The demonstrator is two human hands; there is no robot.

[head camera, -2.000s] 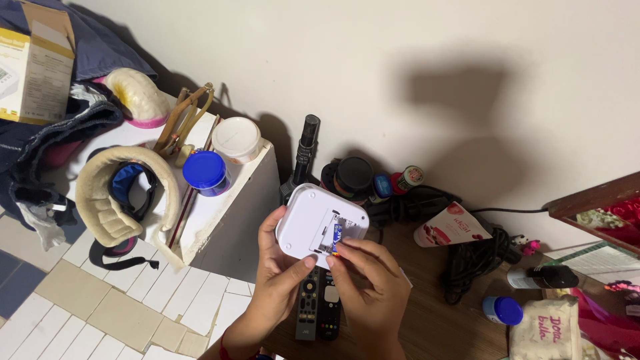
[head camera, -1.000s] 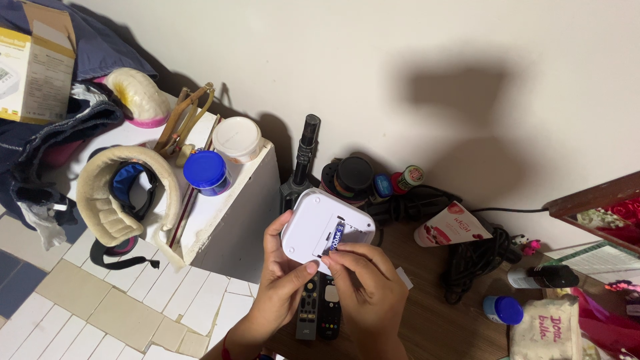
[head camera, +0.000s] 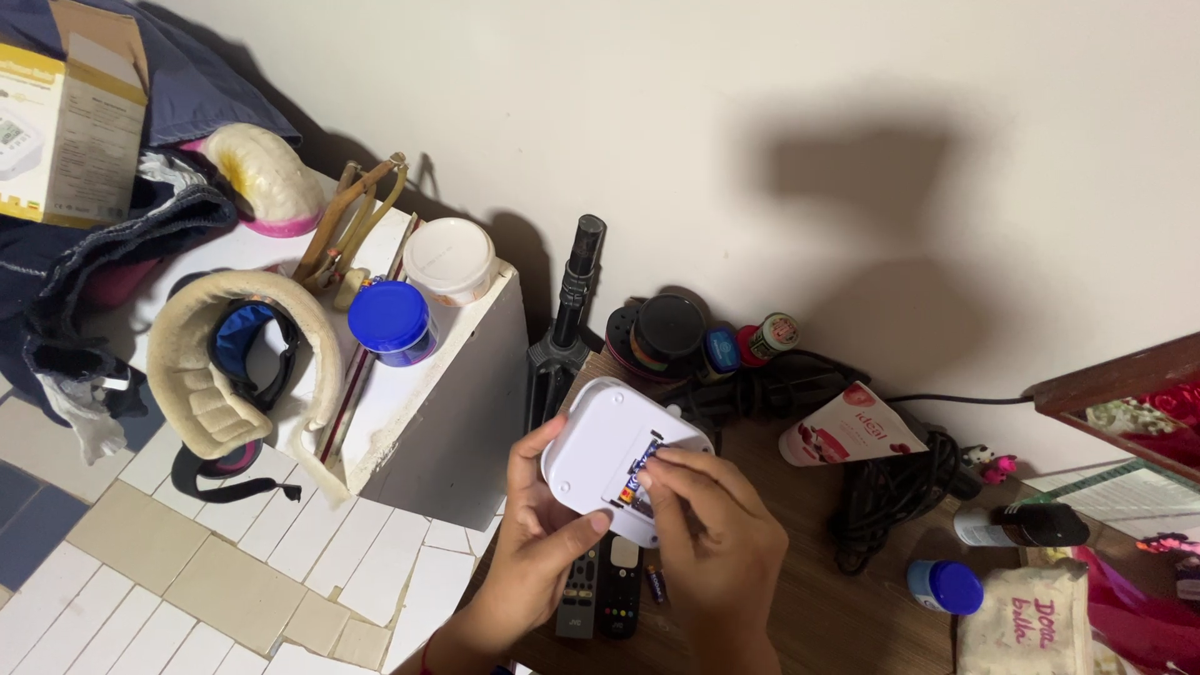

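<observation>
A white plastic device (head camera: 609,441) with rounded corners lies tilted in my left hand (head camera: 539,544), its underside and battery compartment facing up. The left fingers grip its left side and the thumb presses the lower edge. My right hand (head camera: 717,534) pinches at the compartment, thumb and fingertips touching a blue battery (head camera: 642,469) that sits in it. The fingertips hide part of the battery. Another small battery (head camera: 655,583) lies on the dark wooden table below, beside two remote controls (head camera: 619,600) (head camera: 578,595).
Left of my hands stands a white cabinet (head camera: 450,403) bearing a blue-lidded jar (head camera: 392,319), a white-lidded tub (head camera: 450,258) and a cervical collar (head camera: 173,366). A black tripod (head camera: 572,300) stands behind. To the right are a paper cup (head camera: 848,427), black cables (head camera: 872,506) and another blue-lidded jar (head camera: 947,586).
The device has shifted and turned slightly in my left hand. My right fingers have stayed at the battery compartment. The loose battery on the table now shows between my hands.
</observation>
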